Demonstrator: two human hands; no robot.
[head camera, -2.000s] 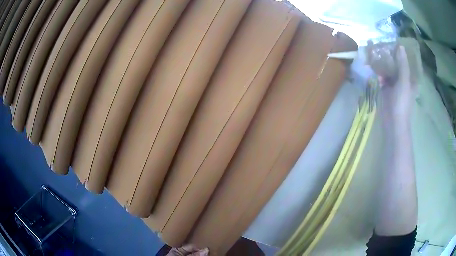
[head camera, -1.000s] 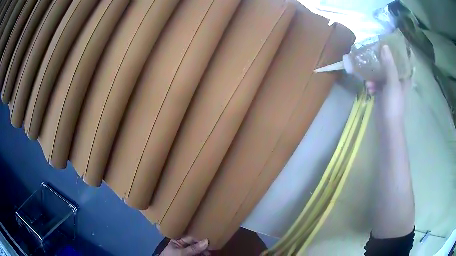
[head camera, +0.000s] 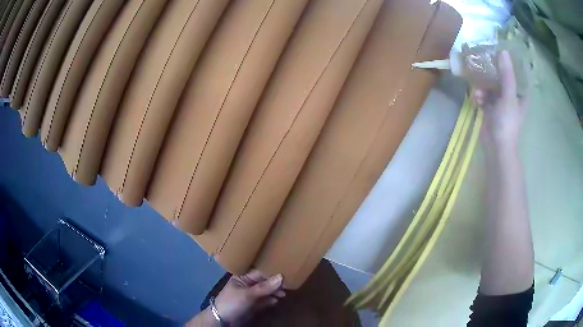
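Tan leather panels (head camera: 256, 128) overlap in a wide row like roof tiles, each with a dark line along it. My right hand (head camera: 502, 96) holds a clear glue bottle (head camera: 478, 66) at the upper right. Its long white nozzle points left, with the tip at the dark line near the top of the rightmost panel (head camera: 358, 121). A few small shiny spots show on this panel below the tip. My left hand (head camera: 252, 295) pinches the lower end of the rightmost panel between thumb and fingers.
A bundle of yellow strips (head camera: 435, 204) lies right of the panels. Pale white sheeting (head camera: 390, 179) and a yellow-green sheet (head camera: 463, 255) lie under and beside them. A metal-framed rack (head camera: 64, 255) stands on the blue-grey floor at the lower left. Something dark brown (head camera: 313, 306) is below my left hand.
My left hand and the panels' lower ends have moved up in view, showing more of my wrist. The bottle has become clearer and its nozzle has shifted along the rightmost panel's line.
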